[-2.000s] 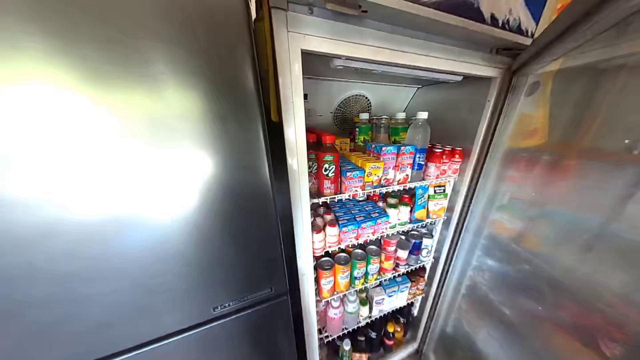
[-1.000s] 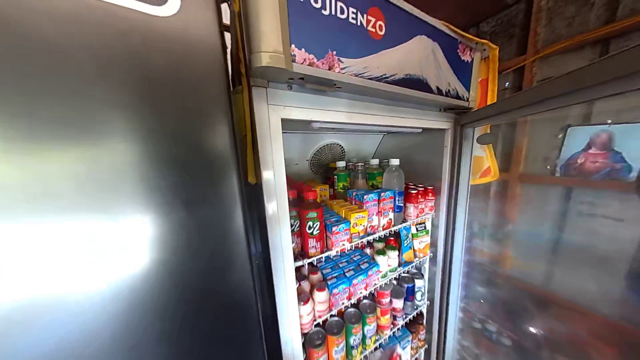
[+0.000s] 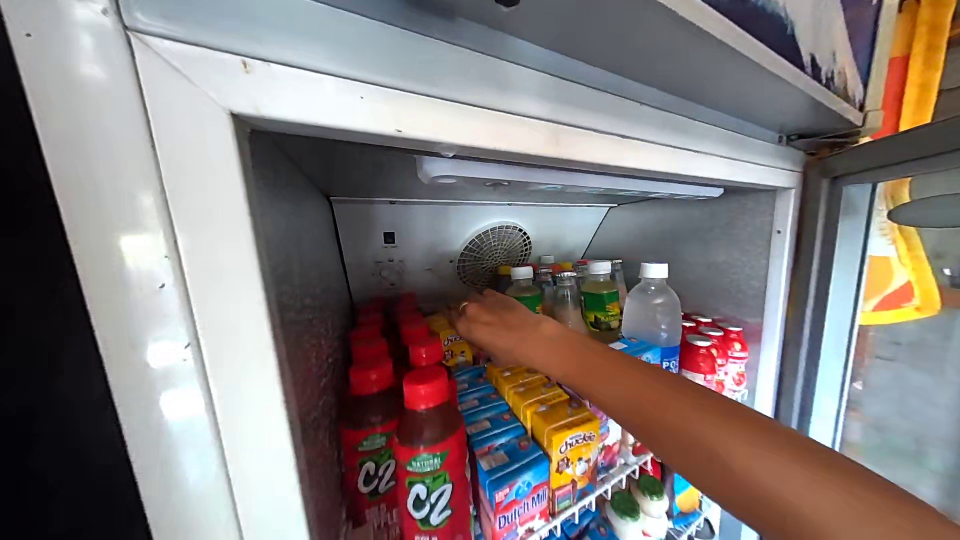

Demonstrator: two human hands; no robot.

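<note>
My right hand (image 3: 499, 326) reaches from the right into the upper part of a display fridge, over the top shelf. Its fingers are at a yellow Chuckie drink carton (image 3: 454, 346) near the back; whether they grip it cannot be told. Red-capped C2 bottles (image 3: 431, 457) stand in rows to the left. Below the hand and forearm run blue Dutch Mill cartons (image 3: 514, 480) and more yellow Chuckie cartons (image 3: 570, 450). Green-labelled bottles (image 3: 601, 300) and a clear plastic bottle (image 3: 652, 311) stand behind the forearm. My left hand is not in view.
The fridge's metal frame (image 3: 202, 300) borders the left side, and its glass door (image 3: 892, 375) stands open at the right. A round fan grille (image 3: 493, 255) is in the back wall. Small red bottles (image 3: 701, 360) stand at the shelf's right, above a white wire shelf edge (image 3: 600, 495).
My right hand and forearm have come into view, reaching inside the fridge. The view has moved much nearer to the top shelf.
</note>
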